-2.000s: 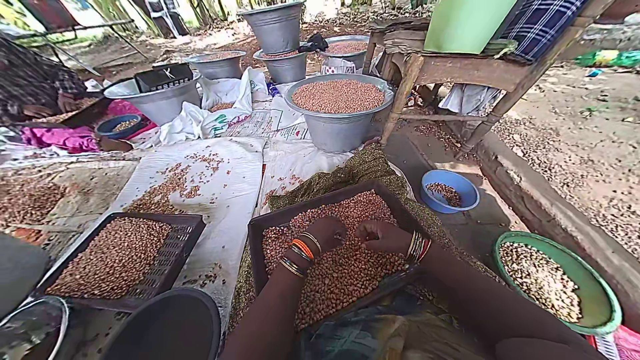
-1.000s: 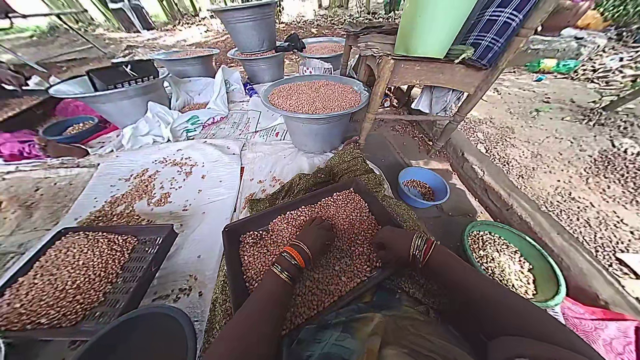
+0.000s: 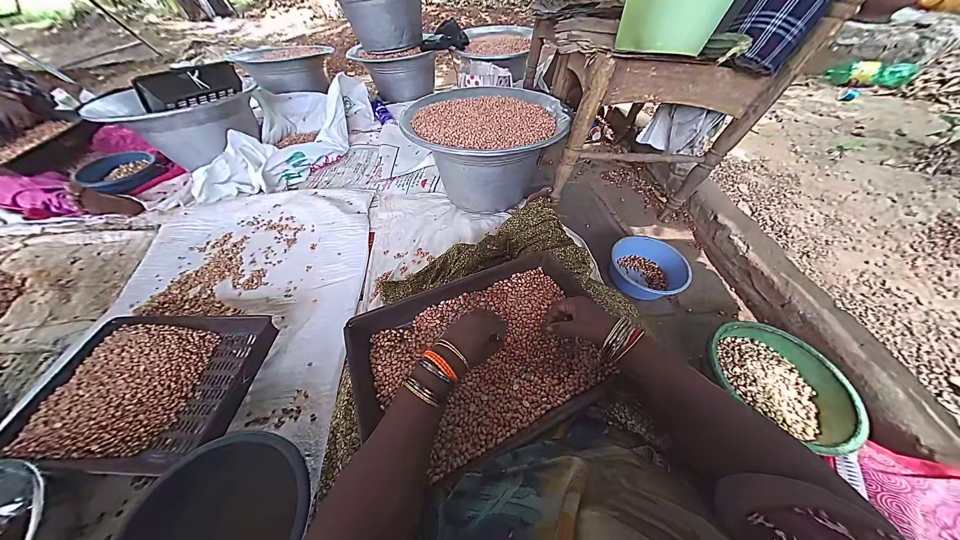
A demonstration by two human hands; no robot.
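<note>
A dark plastic tray (image 3: 360, 375) filled with reddish-brown nuts or seeds (image 3: 525, 360) rests at my lap, over a patterned olive cloth (image 3: 442, 270). My left hand (image 3: 474, 337), with orange and gold bangles at its wrist, touches the nuts left of the tray's middle, fingers curled. My right hand (image 3: 577, 321), also wearing bangles, is at the right part of the tray with its fingertips bent together. Whether either hand has a nut between its fingers cannot be told. A gap with nuts in it separates the hands.
Left lies another nut-filled tray (image 3: 247, 352), beside a dark basin (image 3: 300, 480). A metal tub of nuts (image 3: 480, 180) stands ahead, near a wooden chair (image 3: 675, 82). A blue bowl (image 3: 679, 281) and a green basin (image 3: 851, 405) are at right. At far left sits another person (image 3: 22, 112).
My left hand stays among the nuts in the tray. My right hand has lifted slightly, its fingertips now drawn together. The view has swung somewhat between frames.
</note>
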